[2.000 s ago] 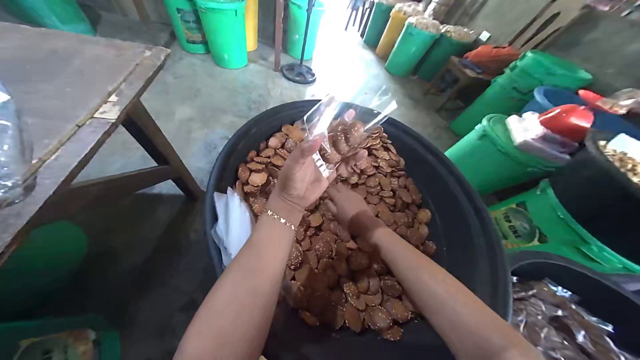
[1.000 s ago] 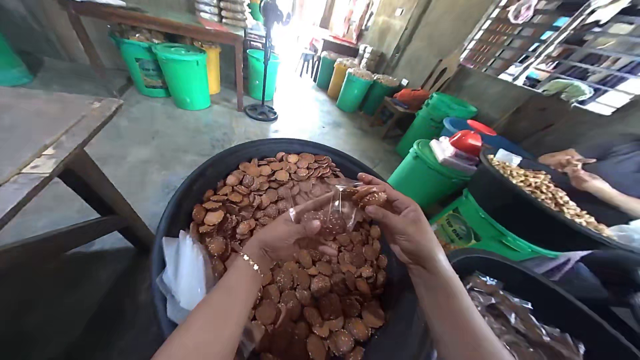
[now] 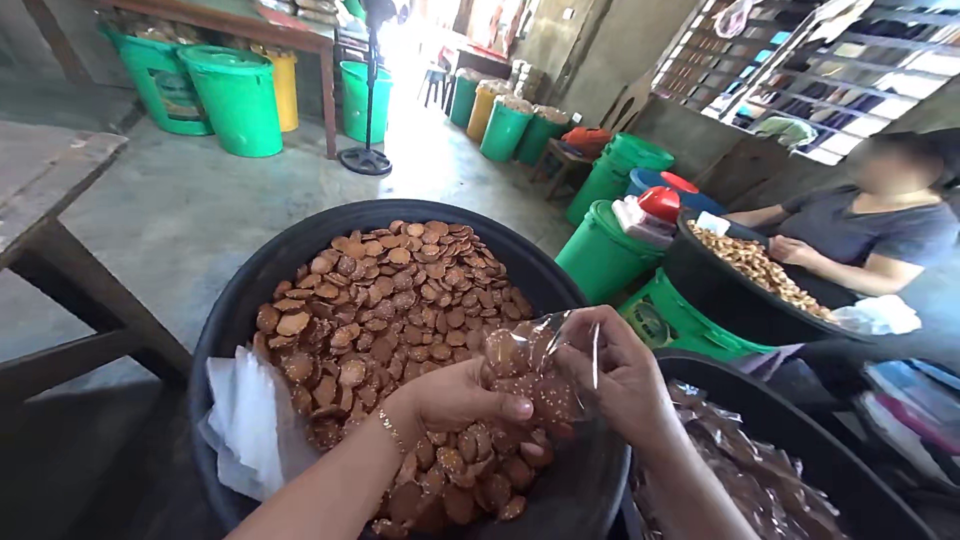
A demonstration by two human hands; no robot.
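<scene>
A large black tub (image 3: 247,277) holds a heap of round brown sesame-topped crackers (image 3: 405,300). Above its right part, my left hand (image 3: 465,394), a bracelet on the wrist, grips the lower left of a clear plastic bag (image 3: 532,367) with several crackers in it. My right hand (image 3: 611,360) pinches the bag's upper right edge between thumb and fingers. Flat empty plastic bags (image 3: 251,427) lie over the tub's left rim.
At right, another black tub (image 3: 862,465) contains filled bags (image 3: 750,457). Beyond it a co-worker (image 3: 870,217) sits at a tub of pale snacks (image 3: 757,270). Green lidded bins (image 3: 232,97), a stand fan (image 3: 367,161) and a wooden table (image 3: 52,172) stand around.
My right hand, down in the crackers two seconds ago, held crackers at the bag's mouth one second ago and now pinches the bag's edge. The view has tilted up and right, bringing the co-worker into sight.
</scene>
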